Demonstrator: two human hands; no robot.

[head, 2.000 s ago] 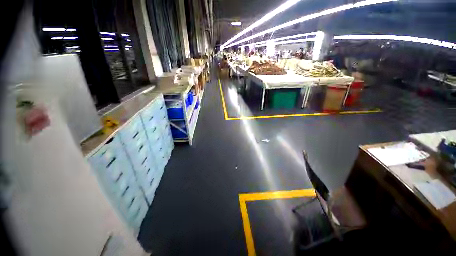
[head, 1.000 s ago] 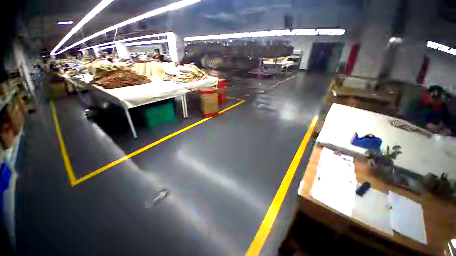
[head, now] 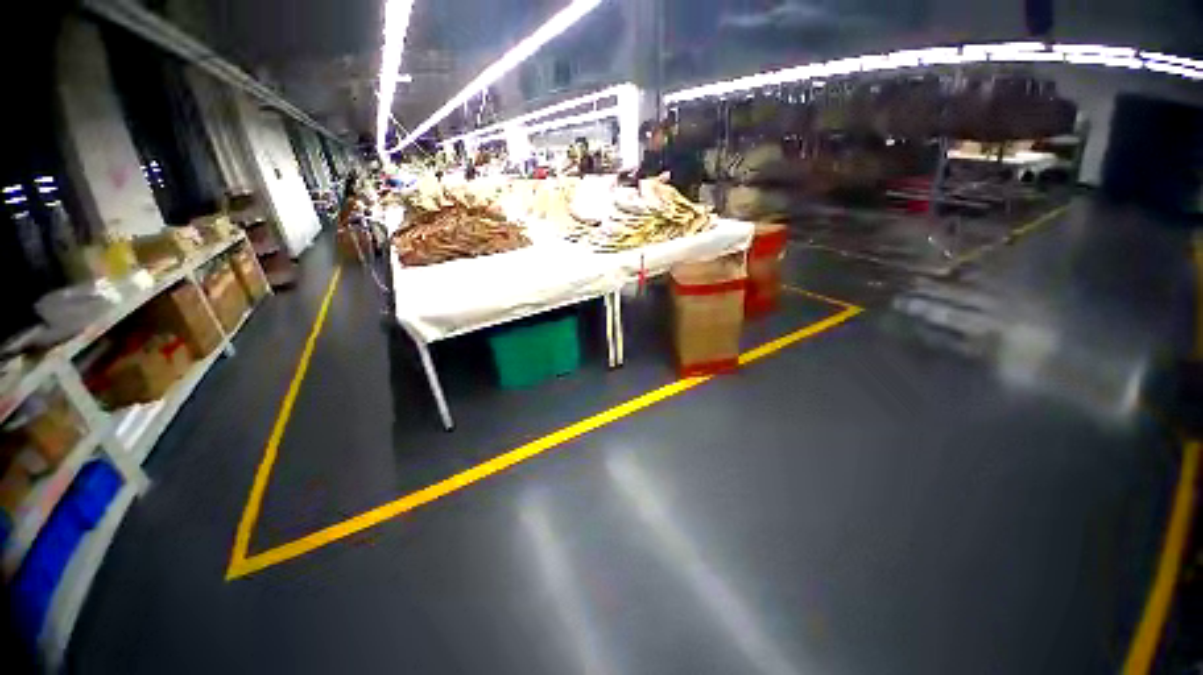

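Note:
Neither of my hands is in the picture. Nearest in front of me, past a stretch of floor, stands a long table with a white top. A heap of brown strip-like pieces lies on its left part. A pile of pale beige strip-like pieces lies on its right part. They are too small and blurred to name surely.
Under the table is a green bin. A brown carton with red bands stands at its right end, a red one behind. Shelving with cartons runs along the left. Yellow lines mark the grey floor.
The desk, papers and plants at the right have left the view. The white-topped table and cartons now appear nearer and further right, and the left shelving shows more fully.

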